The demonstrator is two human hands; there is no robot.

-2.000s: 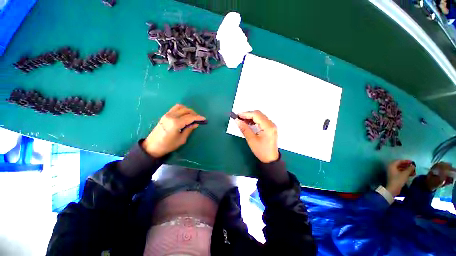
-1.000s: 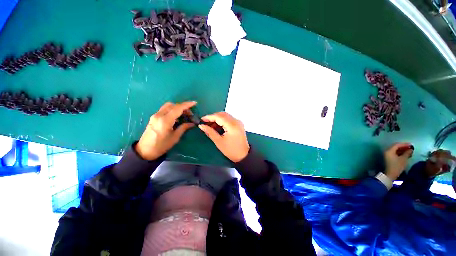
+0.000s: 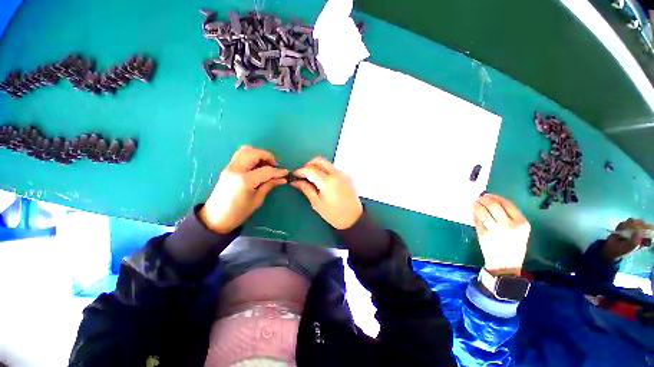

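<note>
My left hand (image 3: 242, 188) and my right hand (image 3: 331, 193) meet fingertip to fingertip over the green bench, left of the white sheet (image 3: 416, 140). Both pinch a small dark part (image 3: 291, 177) between them, mostly hidden by the fingers. A jumbled pile of dark parts (image 3: 265, 51) lies beyond my hands, beside a crumpled white cloth (image 3: 339, 41). Two zigzag rows of dark pieces, a far row (image 3: 79, 74) and a near row (image 3: 68, 146), stand at the left. A dark piece (image 3: 475, 172) lies on the sheet's right part.
A neighbour's hand with a watch (image 3: 502, 229) is at the sheet's lower right corner; their other hand (image 3: 627, 240) is at the far right. Another dark pile (image 3: 558, 161) and a stray part (image 3: 609, 165) lie right of the sheet. The bench edge runs before my body.
My hands were apart two seconds ago, each with a dark part, and have come together. The neighbour's watch hand has moved left to the sheet's corner. The view has shifted slightly.
</note>
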